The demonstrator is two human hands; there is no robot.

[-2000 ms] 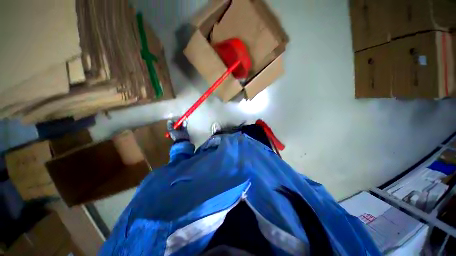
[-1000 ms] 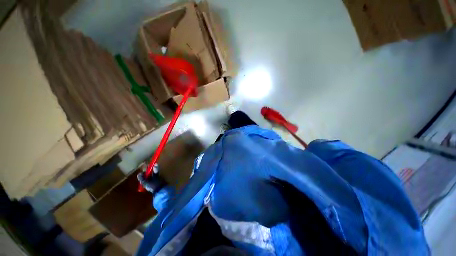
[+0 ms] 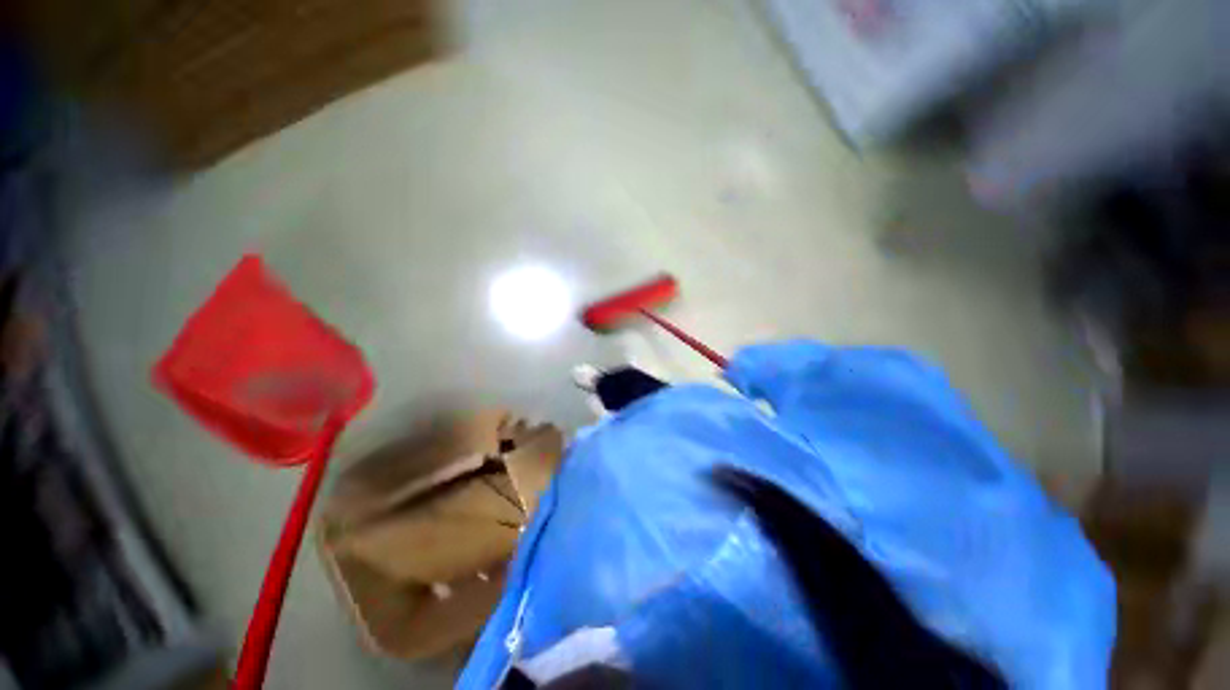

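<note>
A red long-handled dustpan (image 3: 270, 371) is raised at the left, its stick running down to the bottom edge. My left hand is out of the picture, beyond where the stick is cut off. A red broom (image 3: 630, 303) has its head at the floor ahead of my feet. Its thin handle runs back to my blue smock's right sleeve. My right hand is not in view, hidden by the sleeve. An open scrap carton (image 3: 445, 532) with loose cardboard pieces inside stands at lower left, right of the dustpan stick.
Blurred cartons (image 3: 256, 68) stand at the upper left. A white package or box (image 3: 877, 61) lies at the upper right, with dark blurred shelving at the right side. Dark blurred items line the left edge. My dark shoe (image 3: 627, 388) shows on the pale floor.
The view has turned to the right. The dustpan is now away from the open scrap carton, which sits lower in the picture. My left hand has left the picture. The broom head shows more fully.
</note>
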